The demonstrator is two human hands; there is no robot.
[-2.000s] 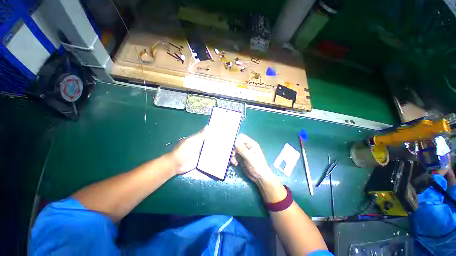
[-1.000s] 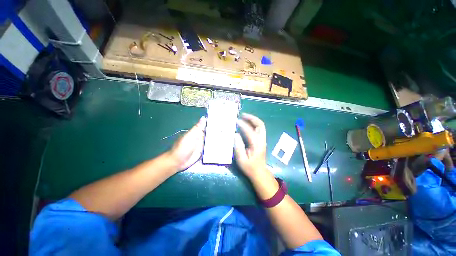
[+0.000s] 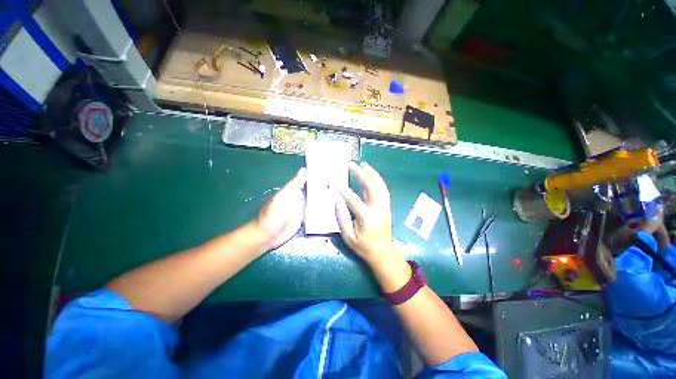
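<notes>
A smartphone assembly (image 3: pixel 326 200) shows a bright white, washed-out face. It is upright lengthwise in front of me, its far end next to the screw trays. My left hand (image 3: pixel 285 212) holds its left edge. My right hand (image 3: pixel 368 211) is at its right edge, with a fingertip over the white face. Details on the face are lost in glare.
Three screw trays (image 3: pixel 294 141) stand before a wooden parts board (image 3: pixel 222 89). Right of my hands lie a white card (image 3: pixel 423 215), a brush (image 3: pixel 451 226) and tweezers (image 3: pixel 481 232). A fan (image 3: pixel 95 122) is at left; a round tin (image 3: pixel 535 205), controller (image 3: pixel 574 255) and another person's blue sleeve (image 3: pixel 637 277) at right.
The phone has turned from tilted to nearly straight and moved slightly away from me. My right fingertips have come in over its face. The yellow screwdriver at the right has shifted.
</notes>
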